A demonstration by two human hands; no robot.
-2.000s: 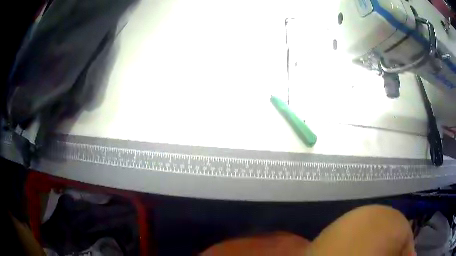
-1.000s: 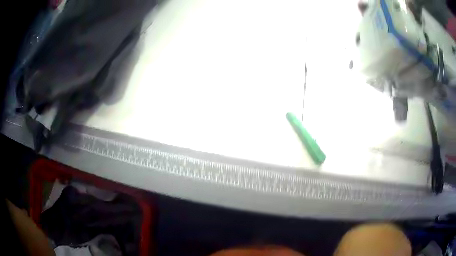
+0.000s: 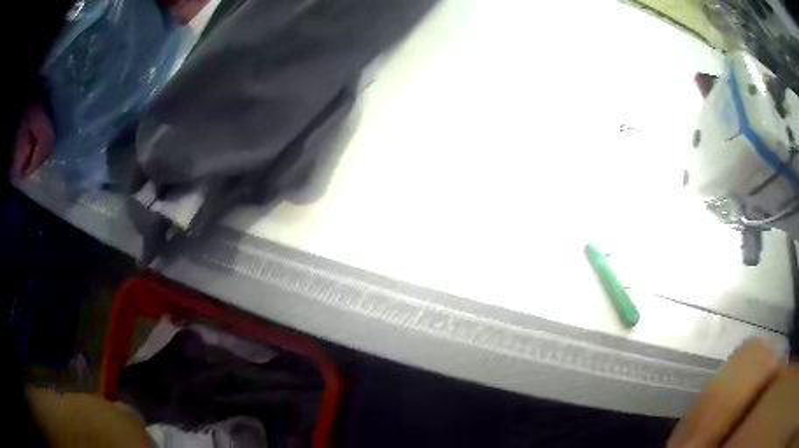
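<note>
The green-handled awl (image 3: 612, 287) lies on the white table near its front edge at right, untouched; its metal spike is lost in glare. The dark grey garment pieces (image 3: 236, 114) lie in a heap on the table at left, one end hanging over the front edge. My right hand (image 3: 740, 398) is at the lower right by the table edge, cut off by the frame; whether it holds anything is hidden. A blurred bare patch at the lower left (image 3: 88, 422) looks like my left hand or forearm, cut off, fingers not visible.
The red basket (image 3: 328, 394) with grey and white pieces is below the table edge at left. The sewing machine (image 3: 736, 149) stands at right. A clear-blue plastic bag (image 3: 114, 79) is at upper left, with a blurred pinkish shape beside it. A ruler scale (image 3: 438, 322) runs along the front edge.
The view has swung left, so table, awl and machine sit further right. My right hand now shows fingers at the table edge; the bare patch at lower left shows more. The awl lies unmoved.
</note>
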